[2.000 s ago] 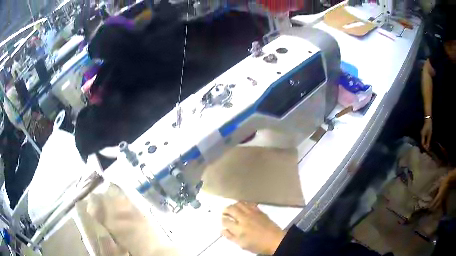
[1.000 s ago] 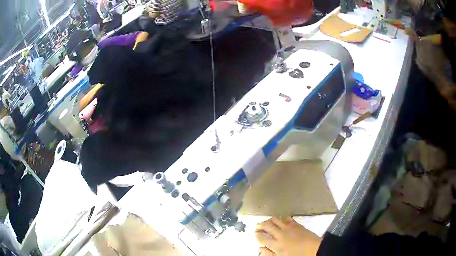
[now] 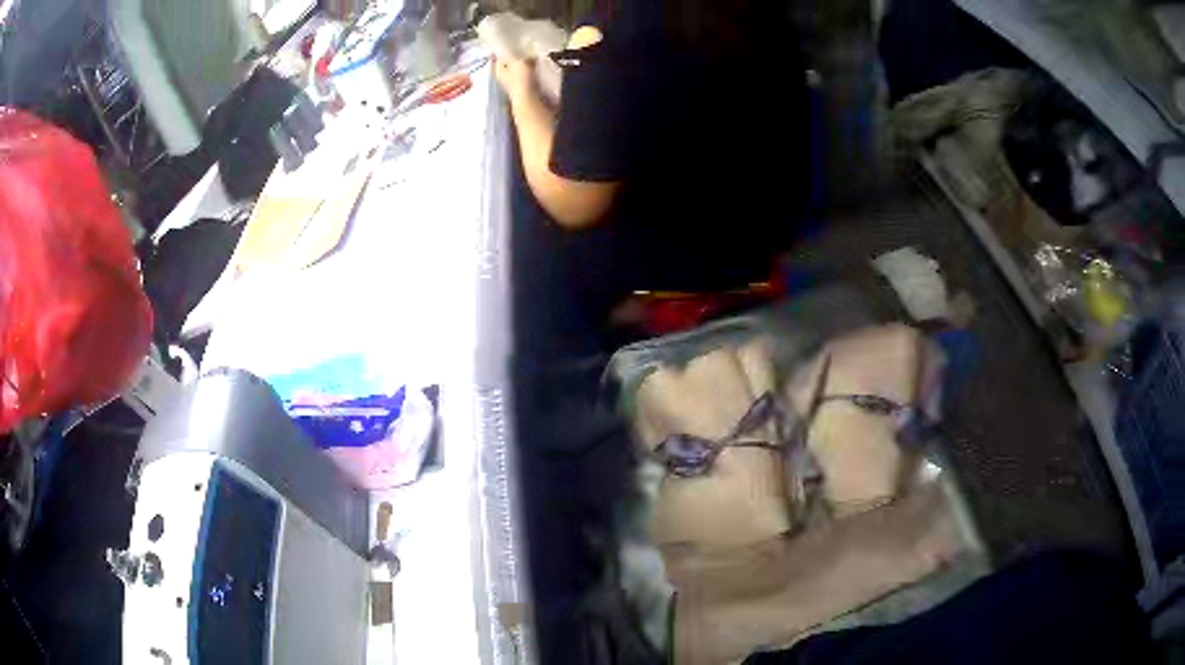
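No hand of mine is in the picture. A dark sleeve (image 3: 962, 624) shows at the bottom right, its hand not visible. Below it and to its left lie bundles of beige-brown cut pieces (image 3: 708, 455), bound with dark ties, with a flat brown piece (image 3: 806, 578) in front. They rest on a pale grey-green cloth (image 3: 637, 572) at right below the table. The sewing machine head (image 3: 169, 552) is cut off at the lower left; its needle area is out of view.
The white table (image 3: 435, 299) runs up the left, with a measuring tape on its edge. A blue and pink packet (image 3: 344, 403) and a tan piece (image 3: 299, 221) lie on it. Another person (image 3: 689, 143) is at the far end. A red cloth or bag (image 3: 59, 273) is at far left.
The view has swung right, towards the bundles beside the table. The machine has shifted to the lower left. My hand near the needle and the brown panel have left the picture.
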